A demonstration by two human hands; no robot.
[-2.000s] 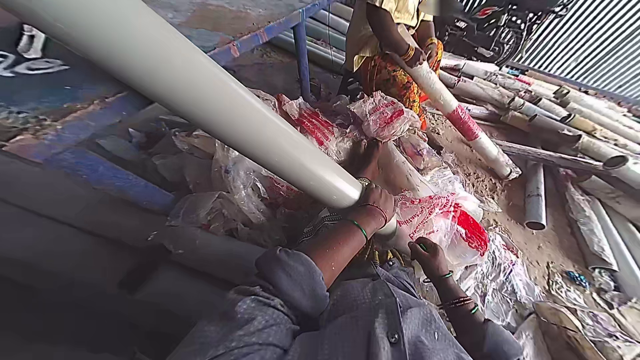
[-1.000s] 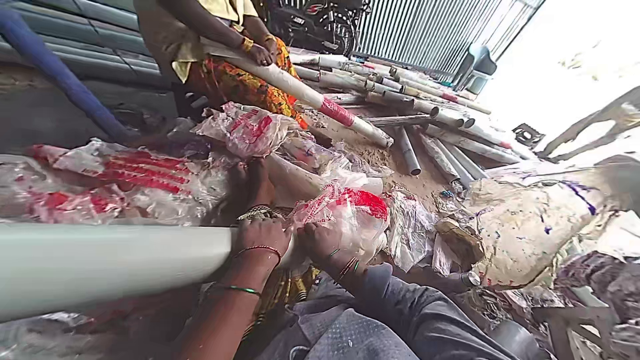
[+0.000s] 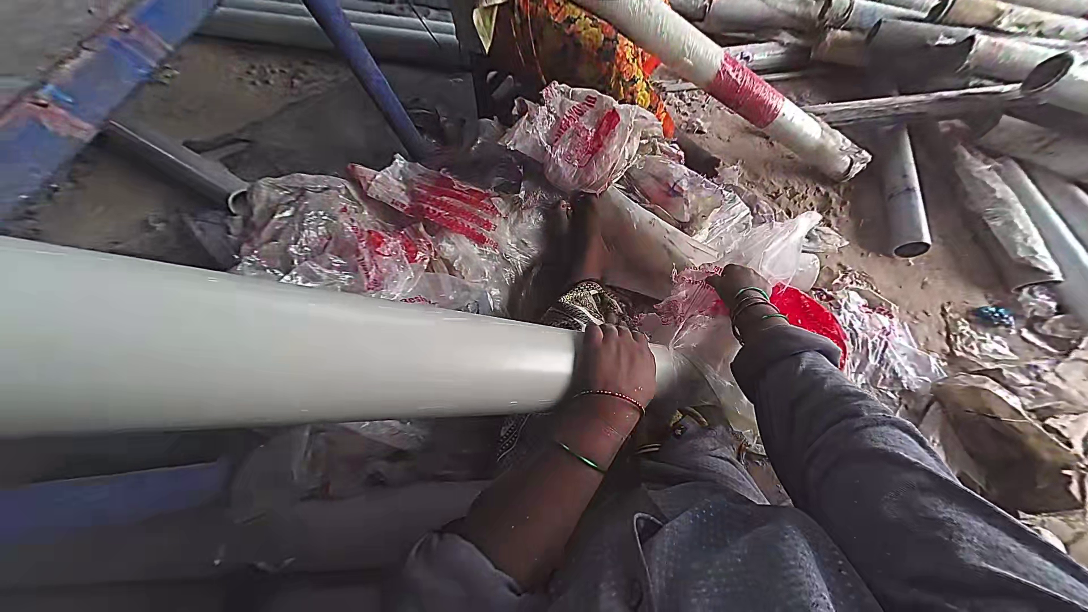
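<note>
A thick pale grey plastic pipe [image 3: 289,340] runs in from the left edge and narrows with distance toward my lap. My left hand [image 3: 616,365] is wrapped over it near its right end. Just up and right of there, my right hand [image 3: 741,289] grips clear plastic film [image 3: 693,297] with red print, which hangs around the pipe's end; a red patch [image 3: 812,319] of it shows beside my wrist. Behind my hands another pale pipe [image 3: 650,229] lies among crumpled film. The pipe's very end is partly hidden by the film.
Heaped printed film [image 3: 408,221] lies beyond the pipe. A co-worker in patterned orange cloth [image 3: 586,51] sits at the top, beside a pipe with a red band [image 3: 748,89]. Several pipes [image 3: 905,195] lie at right. A blue metal leg [image 3: 365,76] stands at upper left.
My right hand, close beside my left one a second ago, is now farther from it, up and to the right with the film. The view has swung down and left.
</note>
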